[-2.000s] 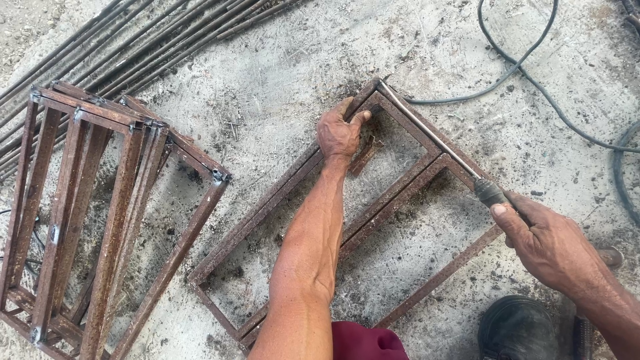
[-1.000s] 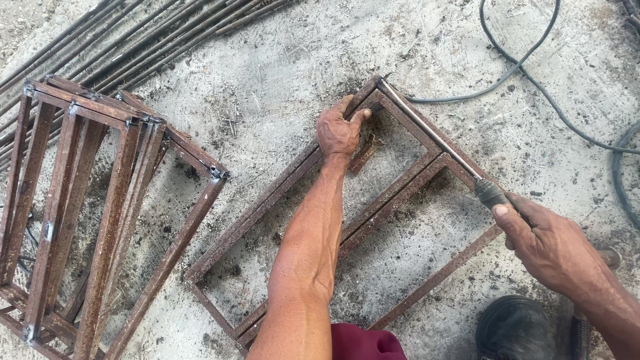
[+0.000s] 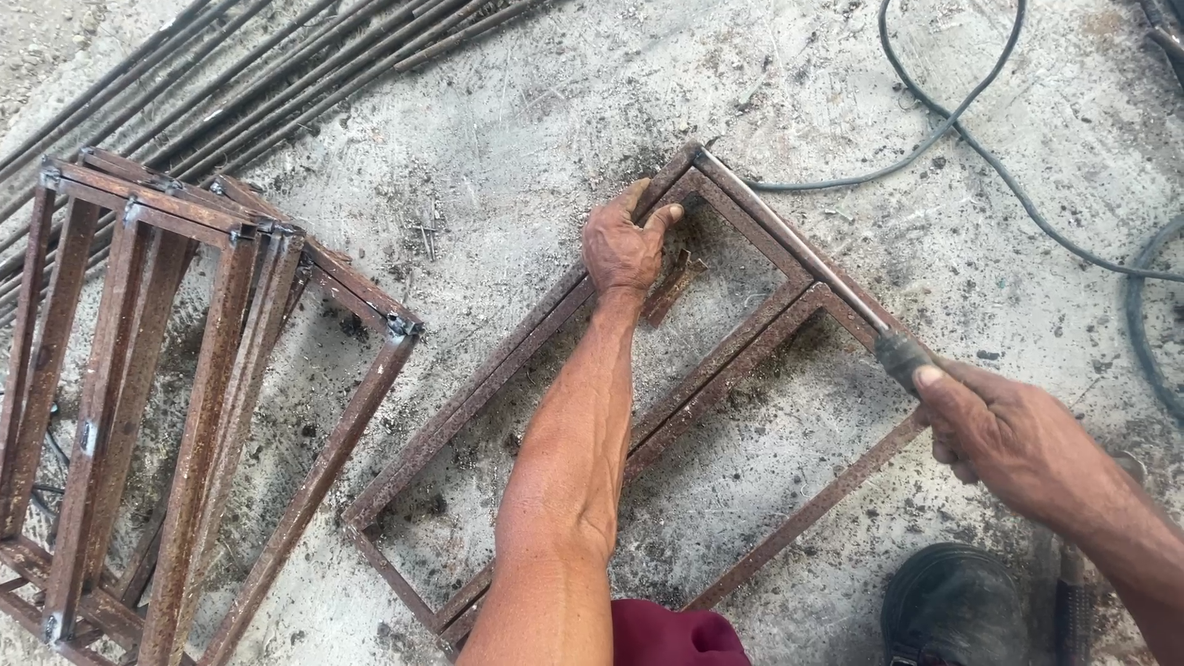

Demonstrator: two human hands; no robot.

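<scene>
A rusty rectangular steel frame [image 3: 462, 407] with a middle crosspiece lies on the concrete. My left hand [image 3: 627, 239] grips its side bar close to the upper corner, fingers over the bar and thumb inside. In my right hand [image 3: 971, 416] is the dark handle [image 3: 899, 359] of a tool with a long thin metal shaft [image 3: 795, 242]. The shaft lies along the frame's upper right bar and reaches the top corner. Whether the shaft touches the bar along its length I cannot tell. A small rusty metal piece [image 3: 673, 289] lies inside the frame, near my left wrist.
Several rusty welded steel frames [image 3: 199, 416] stand bunched together at the left. Behind them lies a bundle of long thin metal rods [image 3: 305, 79]. A dark green cable [image 3: 1008, 176] loops over the concrete at the upper right. A dark shoe [image 3: 953, 606] is at the lower right.
</scene>
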